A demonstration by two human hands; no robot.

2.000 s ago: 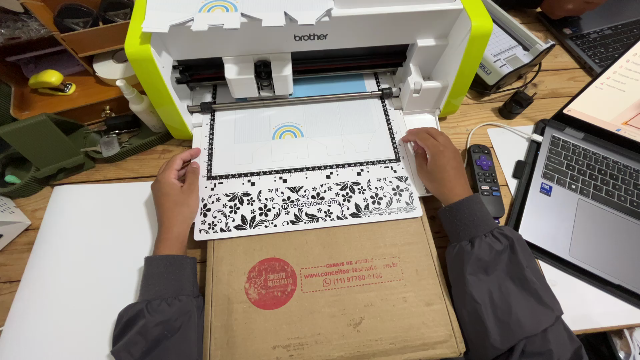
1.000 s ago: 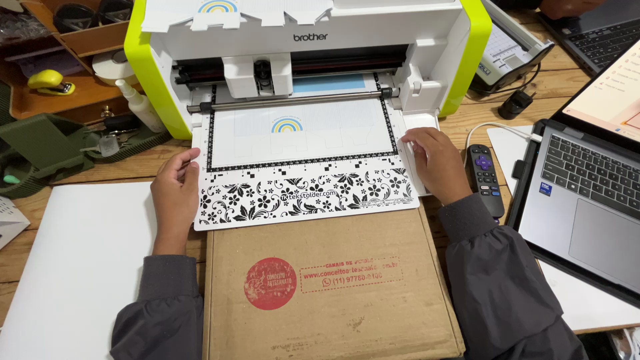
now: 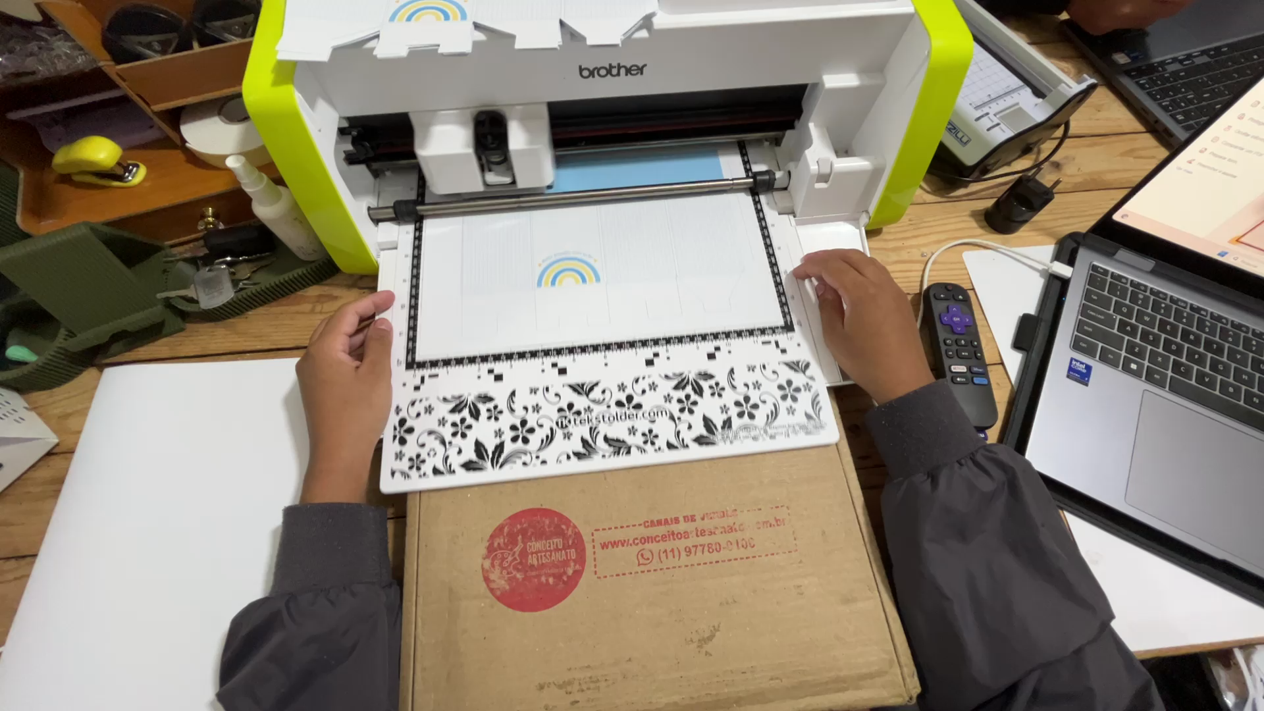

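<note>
A Brother cutting machine [image 3: 612, 71] with lime-green sides has a cutting mat [image 3: 612, 410] lying under its metal roller. Black floral print covers the mat's front end, and white paper [image 3: 494, 321] with a printed rainbow [image 3: 568, 272] lies on it. My left hand [image 3: 346, 385] is at the mat's left edge, fingers curled; whether it grips the edge is unclear. My right hand [image 3: 864, 316] is by the right edge, its fingertips near the mat and the machine's tray, with no clear grip visible. The mat's front end lies over a cardboard box [image 3: 652, 632].
A laptop [image 3: 1155, 365] and a remote control [image 3: 958, 346] are at the right, beside a black power adapter [image 3: 1020, 202]. White sheets [image 3: 178, 513] lie at the left. Farther back left are a spray bottle [image 3: 272, 207] and yellow tape dispenser [image 3: 99, 160]. Another person's hand [image 3: 1126, 10] shows at top right.
The mat has shifted and turned slightly in the machine, its front right corner drawing back toward the roller. Both my hands stay beside it in nearly the same places.
</note>
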